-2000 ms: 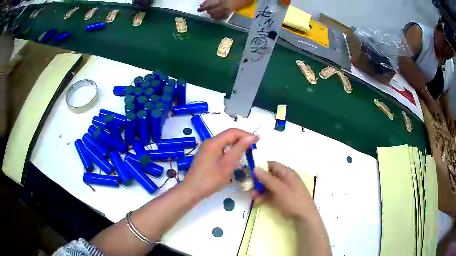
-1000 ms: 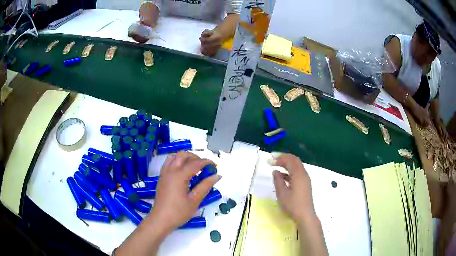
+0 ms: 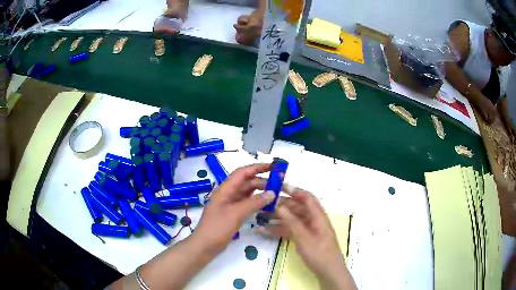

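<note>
My left hand [image 3: 229, 207] holds a blue cylinder [image 3: 275, 184] upright between thumb and fingers, with a dark disc at its top end. My right hand [image 3: 308, 226] is close against the cylinder's lower right side; its fingers are blurred and whether they grip anything is unclear. A yellow sheet [image 3: 308, 266] lies under my right hand. Dark round discs [image 3: 250, 252] lie on the white surface below my left hand. A pile of blue cylinders [image 3: 153, 153], some upright and some lying, is at the left.
A tape roll [image 3: 86, 139] and yellow sheets [image 3: 42, 158] are at the left. Stacked yellow sheets [image 3: 461, 226] stand right. A metal upright [image 3: 266, 85] rises before the green belt [image 3: 226, 85], which carries tan pieces [image 3: 202, 65] and blue cylinders [image 3: 295, 126]. Other people's hands show beyond.
My left hand has moved right, lifting a blue cylinder from the pile's side. My right hand has come in to meet it. Two joined cylinders were set on the belt after the first frame.
</note>
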